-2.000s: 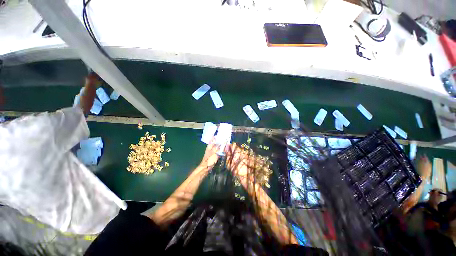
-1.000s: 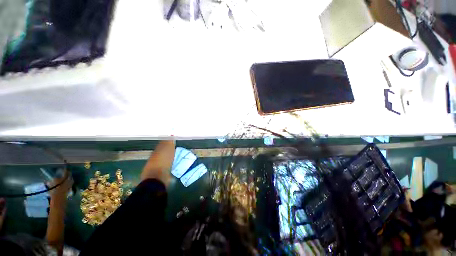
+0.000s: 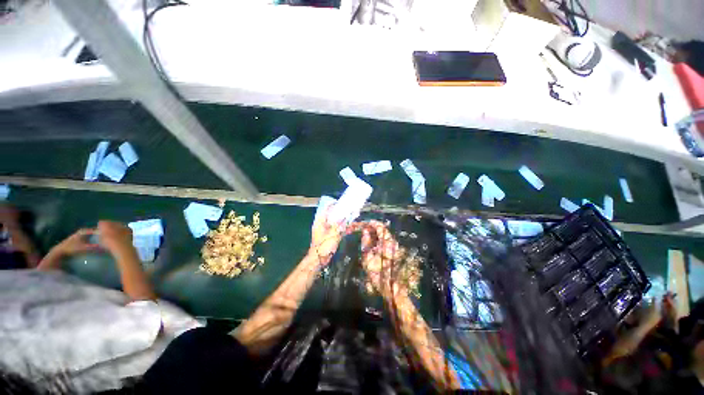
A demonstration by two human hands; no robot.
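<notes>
My left hand (image 3: pixel 327 233) holds light-blue units (image 3: pixel 352 202) over the pale rail, at the middle of the view. My right hand (image 3: pixel 376 239) is just right of it, fingers bent, above a heap of small tan-gold parts (image 3: pixel 407 270). Hair hangs across it, so I cannot tell whether it holds a part. Another tan-gold heap (image 3: pixel 231 245) lies left of my forearm. A tray with blue units (image 3: pixel 463 270) is right of my hands, partly behind hair.
An empty black tray (image 3: pixel 590 270) is tilted over the filled one. Blue units lie on the green belt (image 3: pixel 309 123). A person's hands (image 3: pixel 108 238) are at left, a forearm at right. A slanting post (image 3: pixel 166 108) and a shelf with a phone (image 3: pixel 460 68) stand beyond.
The view dipped back from the shelf. My left hand, reaching left a second ago, is back beside my right with units. Blue units now lie beside the left heap, and belt units have shifted left.
</notes>
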